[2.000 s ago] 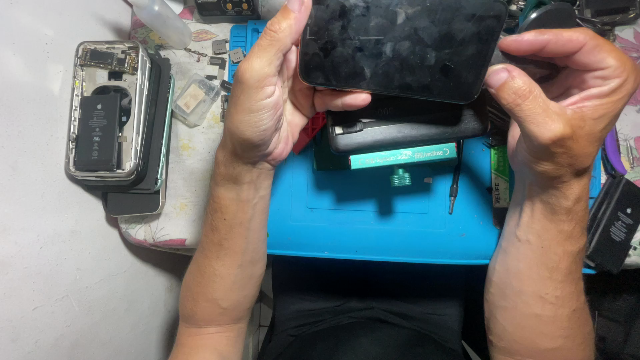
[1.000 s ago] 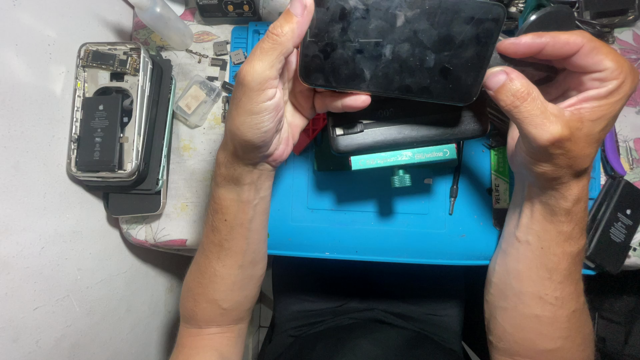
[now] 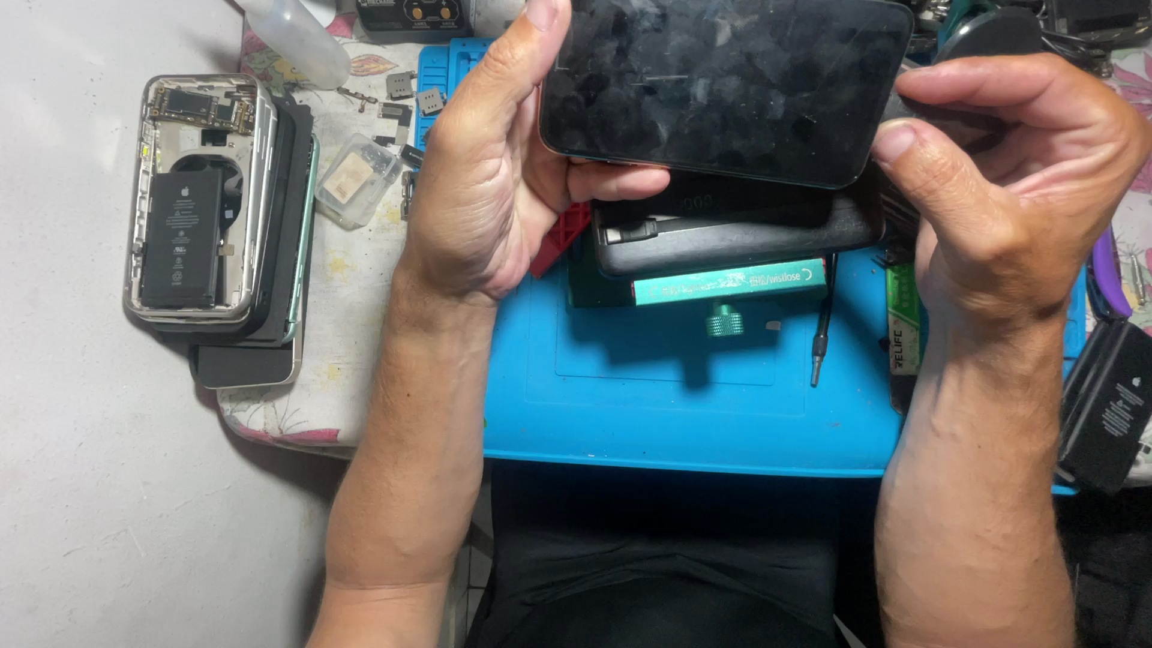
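A smartphone [image 3: 729,85] with a dark, smudged screen lies sideways in my left hand [image 3: 486,171], the thumb at its left edge and a finger under its lower edge. My right hand [image 3: 1017,171] pinches a thin, dark piece between thumb and forefinger at the phone's right edge; what the piece is cannot be told. Below the phone, a black power bank [image 3: 747,238] with a short cable connector rests on a green holder [image 3: 720,286] with a knurled knob [image 3: 725,321]. A thin screwdriver [image 3: 822,333] lies right of the holder.
A blue silicone mat [image 3: 630,423] covers the table's middle. Opened phone housings [image 3: 202,306] with a battery [image 3: 183,238] are stacked at left, near a small clear plastic box [image 3: 358,180]. A clear bottle [image 3: 301,40] is at upper left. Loose phone batteries [image 3: 1111,405] lie at right.
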